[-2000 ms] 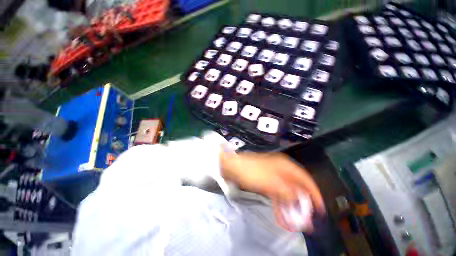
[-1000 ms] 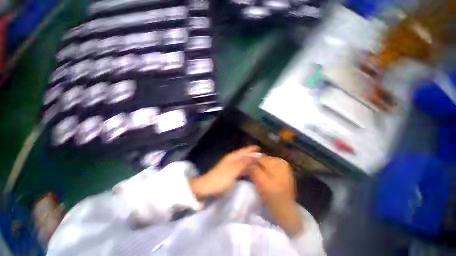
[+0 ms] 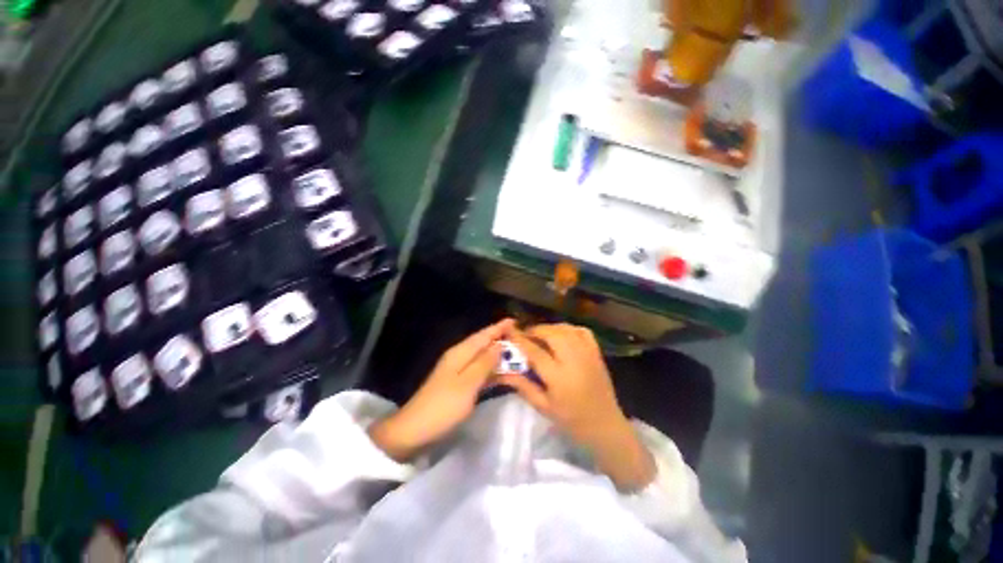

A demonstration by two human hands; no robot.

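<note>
A small white housing (image 3: 509,357) with a dark centre is held between my two hands, in front of my chest. My left hand (image 3: 445,396) holds it from the left, fingertips at its upper edge. My right hand (image 3: 572,379) holds it from the right. The fingers hide part of the housing. A black blister tray (image 3: 237,269) with rows of white housings lies to the left; some pockets near its lower right hold no part.
The white press base (image 3: 539,209) stands ahead right, with the gold-orange press head (image 3: 704,39), orange nests, a red button (image 3: 674,267) and a green item (image 3: 565,143). Another tray (image 3: 385,72) lies at the top. Blue crates (image 3: 880,319) are on the floor at right.
The view has swung right and steadied, showing more of the press and crates. My hands stay together, and the housing now shows between them. Two seconds ago only one hand was visible, with a white part.
</note>
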